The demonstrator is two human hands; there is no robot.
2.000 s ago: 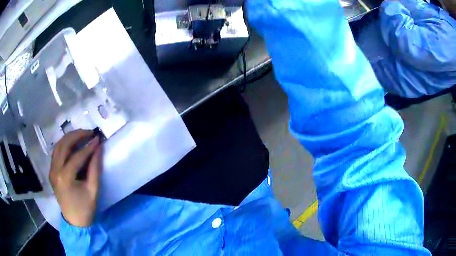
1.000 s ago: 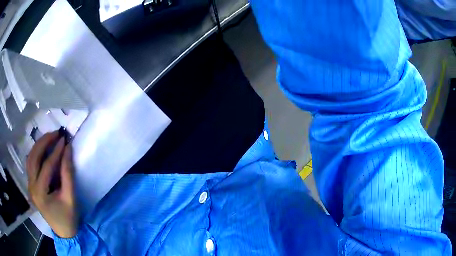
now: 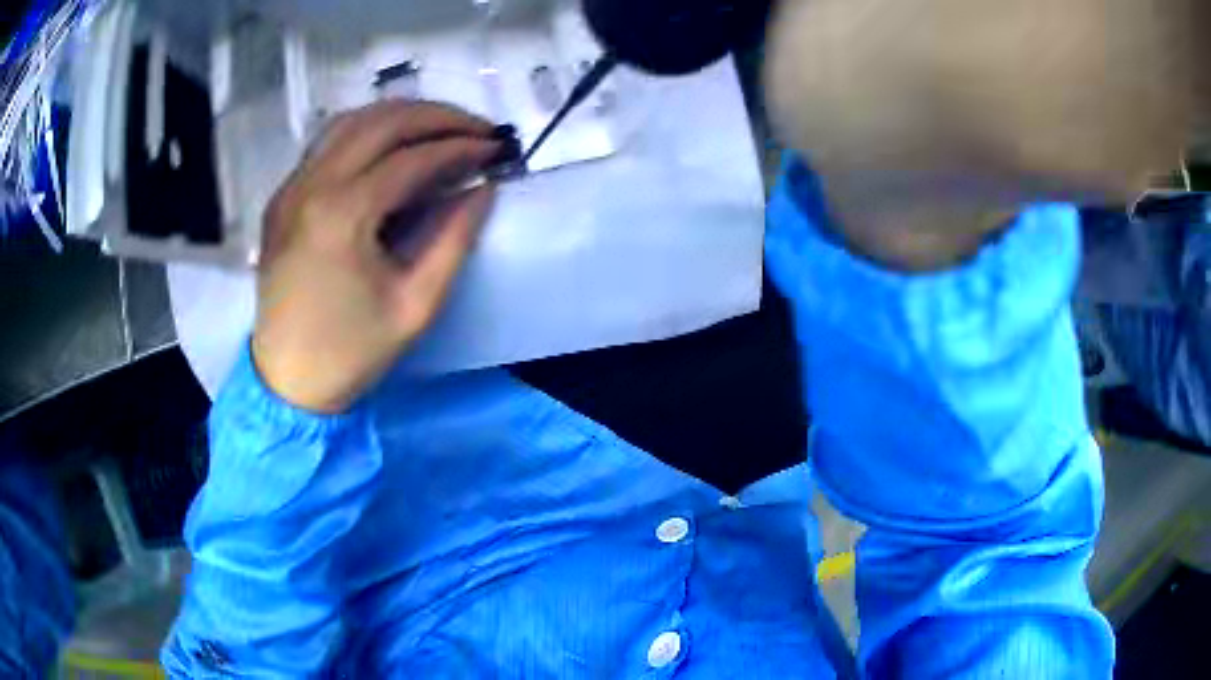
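My left hand (image 3: 365,246) pinches a small black component (image 3: 505,144) between thumb and fingers at the near edge of the white plastic housing (image 3: 272,80). The housing lies on a white foam sheet (image 3: 624,253). The electric screwdriver (image 3: 664,27) comes in from the top; its long thin bit slants down and its tip is at the black component. My right hand (image 3: 956,120) is large and blurred at the top right, next to the black handle. Its fingers are cut off by the top edge, so its grip is not clear. No screw can be made out.
White strips (image 3: 33,133) hang over something blue at the far left. A dark slotted part of the housing lies left of my hand. Another person's blue sleeve (image 3: 1155,345) is at the right edge. Yellow floor lines show at the lower left and lower right.
The view has swung left, so the housing sits more central. My right hand and the electric screwdriver have come into view, with the bit at the component. My left hand keeps its pinch.
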